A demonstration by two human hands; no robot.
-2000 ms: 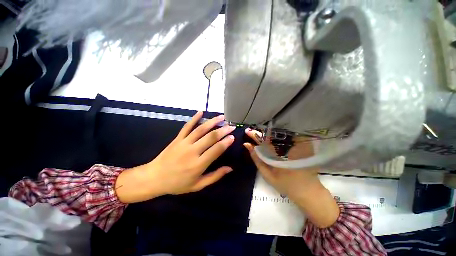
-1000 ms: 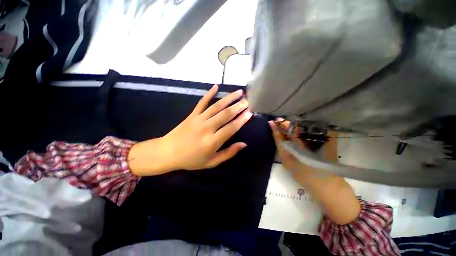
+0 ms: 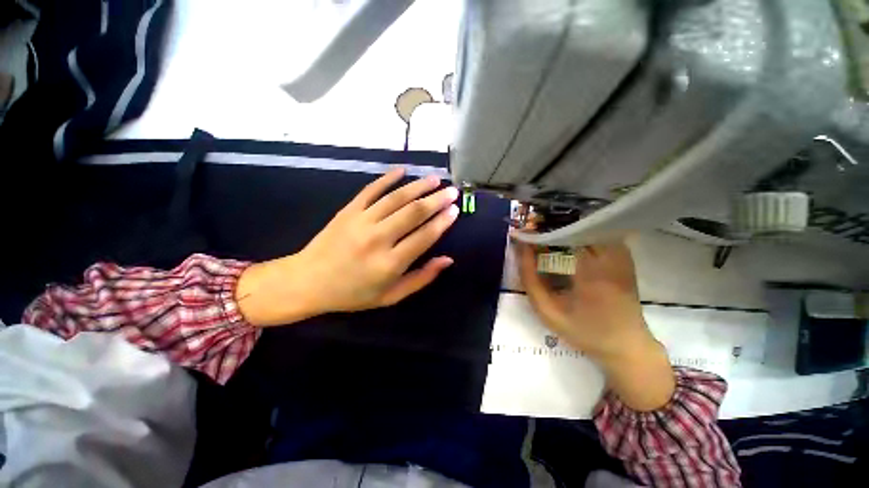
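Note:
The dark garment panel (image 3: pixel 381 353) lies flat on the machine table, with a pale tape strip (image 3: pixel 276 162) along its upper edge. My left hand (image 3: pixel 357 253) lies flat on the panel, fingers spread, fingertips beside the needle area below the tape. My right hand (image 3: pixel 596 300) is right of the panel's edge, under the machine head, its fingertips partly hidden by the head and guard. I cannot tell whether it holds anything. The sewing machine head (image 3: pixel 553 105) hides the needle; a green glow shows at its lower left.
The white table (image 3: pixel 534 381) has ruler marks along its front. A grey flat bar (image 3: pixel 343 52) lies at the back. Dark pieces with pale lines (image 3: pixel 105 76) are at the upper left. A small dark control panel (image 3: pixel 831 334) is at the right. A narrow dark strip crosses the tape.
The view has shifted. The panel's right edge now shows beside the needle area, and my right hand sits right of it, apart from my left hand. My left hand stays flat on the cloth.

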